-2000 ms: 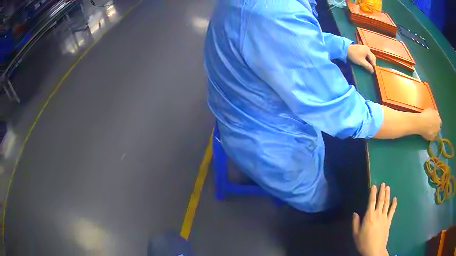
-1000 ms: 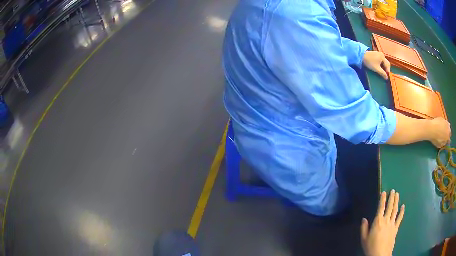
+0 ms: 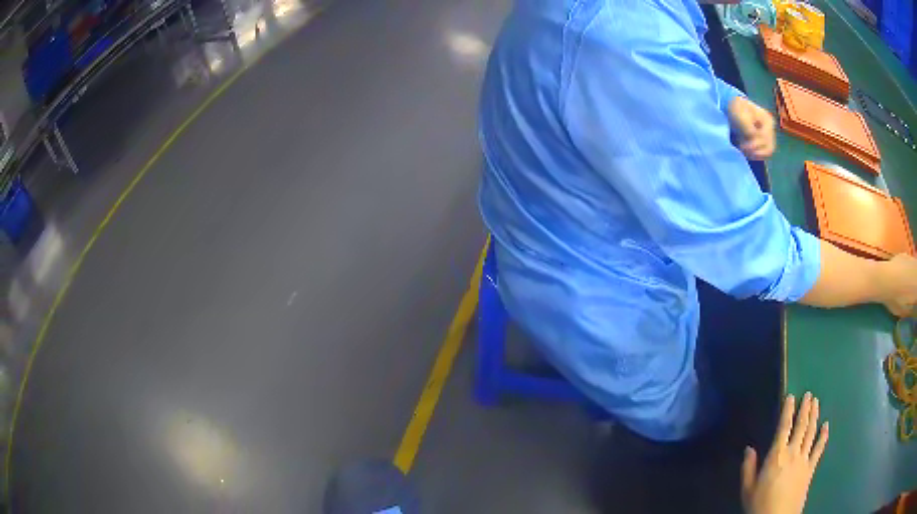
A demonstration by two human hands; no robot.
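Note:
My right hand (image 3: 788, 458) is at the lower right, over the near edge of the green bench (image 3: 840, 387). Its fingers are spread and it holds nothing; the wrist is cut off by the bottom edge. My left hand is not in view. A flat orange panel with a raised rim (image 3: 860, 213) lies on the bench farther up. Another person's hand (image 3: 901, 285) is at its near right corner, partly cut off by the frame. Tan rubber bands (image 3: 902, 376) lie at the right edge, beyond my fingers.
A person in a light blue coat (image 3: 613, 191) sits on a blue stool (image 3: 491, 341) beside the bench. Orange panel stacks (image 3: 827, 122) and a yellow bundle (image 3: 801, 24) are farther along. A dark rounded object (image 3: 370, 489) shows at the bottom. A yellow line (image 3: 442, 366) crosses the floor.
The view has shifted, so everything appears farther right. The other person's far hand has moved off the nearest panel, back toward the coat. My right hand remains open at the bench edge.

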